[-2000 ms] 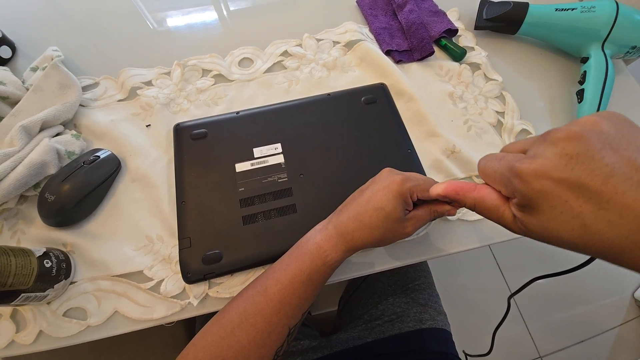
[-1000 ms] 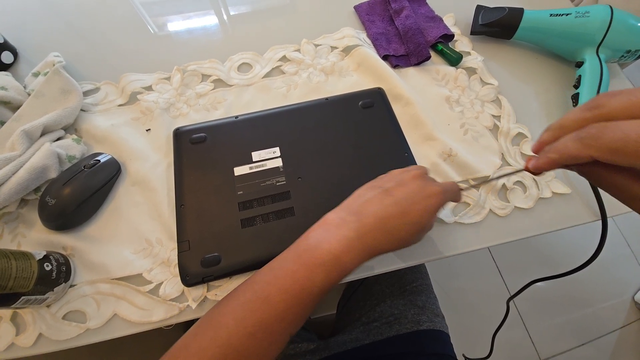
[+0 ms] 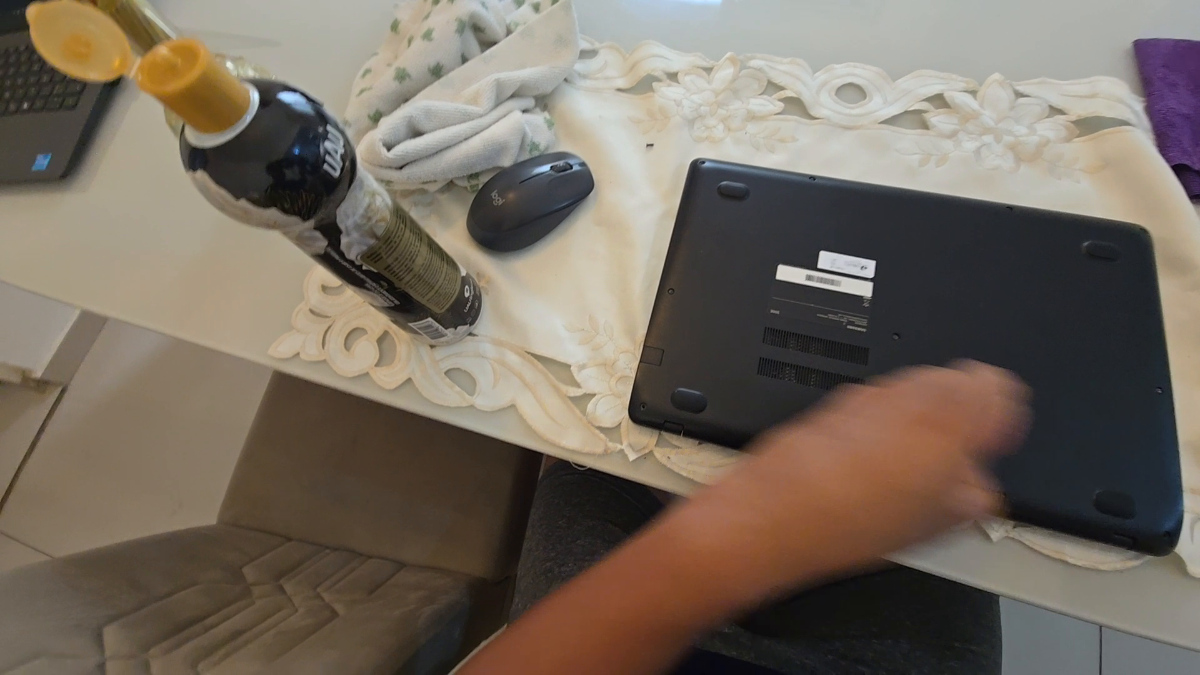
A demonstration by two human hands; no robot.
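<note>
A black laptop [image 3: 975, 309] lies upside down on a cream cutwork table runner [image 3: 619, 234], its rubber feet, vents and labels facing up. My left hand [image 3: 928, 441], blurred, is over the laptop's near part, with the forearm coming in from the bottom. Its fingers are smeared by motion, so whether it holds anything cannot be told. My right hand is outside the view. Left of the laptop sits a black computer mouse [image 3: 530, 202].
A tall black bottle [image 3: 328, 206] with an open yellow flip cap stands at the left. Behind it are a crumpled white cloth [image 3: 459, 122] and part of another laptop [image 3: 56, 103]. A purple cloth [image 3: 1172, 112] lies at the far right. A padded chair [image 3: 281, 591] is below the table edge.
The view has swung left, taking the hair dryer out of frame. My left hand has come away from my right hand and the thin item between them, and is now over the laptop.
</note>
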